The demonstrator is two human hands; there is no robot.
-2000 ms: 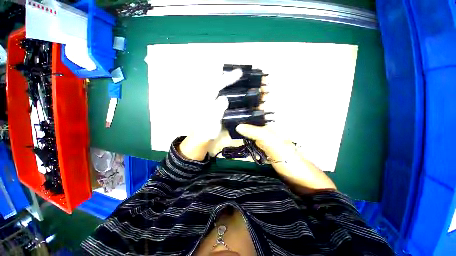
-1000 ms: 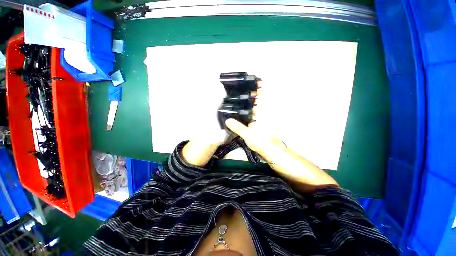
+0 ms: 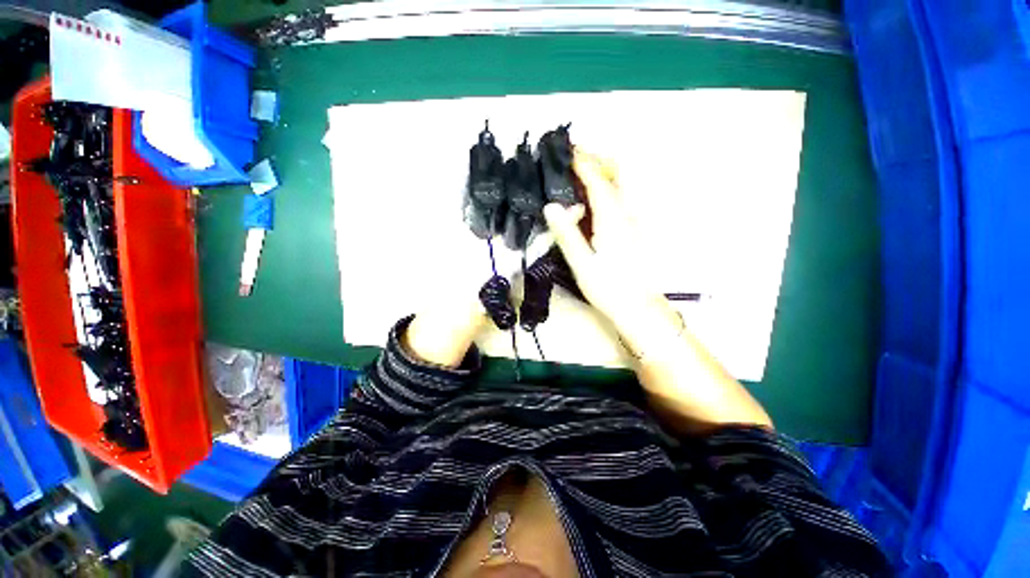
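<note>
Three black power adapters (image 3: 522, 186) stand side by side over the white work sheet (image 3: 723, 203), prongs towards the top. Bundled black cords (image 3: 497, 301) hang from them towards my body. My right hand (image 3: 593, 220) grips the rightmost adapter (image 3: 557, 164), with thumb and fingers around it. My left hand (image 3: 457, 311), in a white glove, blends into the sheet; only the wrist shows clearly, below the adapters, and its fingers cannot be made out.
An orange-red bin (image 3: 169, 327) of adapters stands at the left. A small blue bin (image 3: 226, 96) and a blue-handled knife or scraper (image 3: 258, 215) are beside it. Large blue bins (image 3: 921, 282) line the right. A metal rail (image 3: 587, 20) runs along the back.
The adapters have turned from lying sideways in a stack to three upright side by side, spread apart. Their cord bundles now show below. My right hand has moved up to the right adapter.
</note>
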